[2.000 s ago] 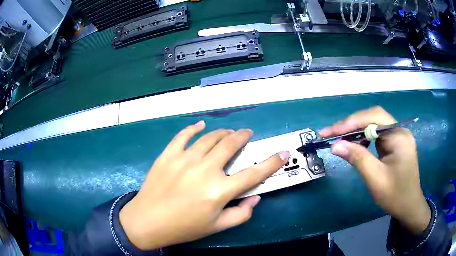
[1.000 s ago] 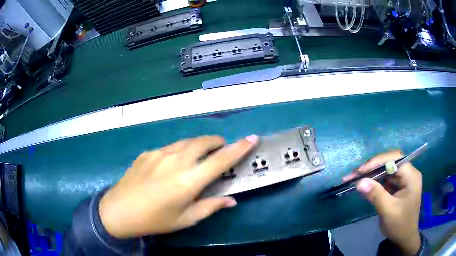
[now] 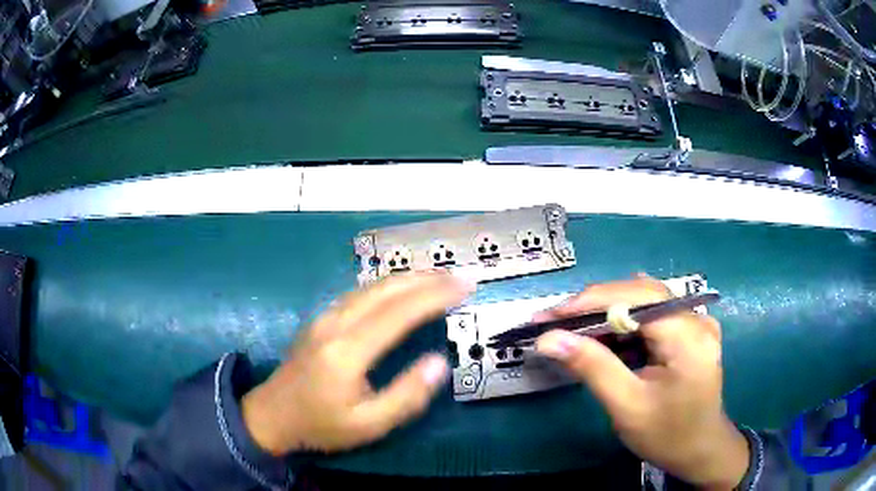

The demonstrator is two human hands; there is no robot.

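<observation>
Two pale four-nest fixture plates lie on the green mat in the head view. The rear plate (image 3: 465, 244) is tilted slightly up to the right. The front plate (image 3: 490, 382) is partly hidden under my right hand (image 3: 663, 374). My right hand holds dark tweezers (image 3: 668, 305) with a pale band, tips over the front plate's left nest. My left hand (image 3: 355, 364) is slightly blurred, with thumb and fingers apart beside the front plate's left end. Its fingertips overlap the rear plate's lower edge; contact is unclear. Small parts in the nests are too small to tell.
A white conveyor rail (image 3: 403, 188) runs behind the mat. Dark fixture plates sit on the green belt, one near (image 3: 571, 104) and one farther back (image 3: 437, 24). Guide arms (image 3: 576, 156) and machines with clear coiled tubes (image 3: 773, 86) are at right. A dark tray (image 3: 12, 336) is at the left edge.
A second plate now shows on the mat. My left hand has moved off the plate it lay on, and the tweezers have moved left over the front plate. The view has shifted left.
</observation>
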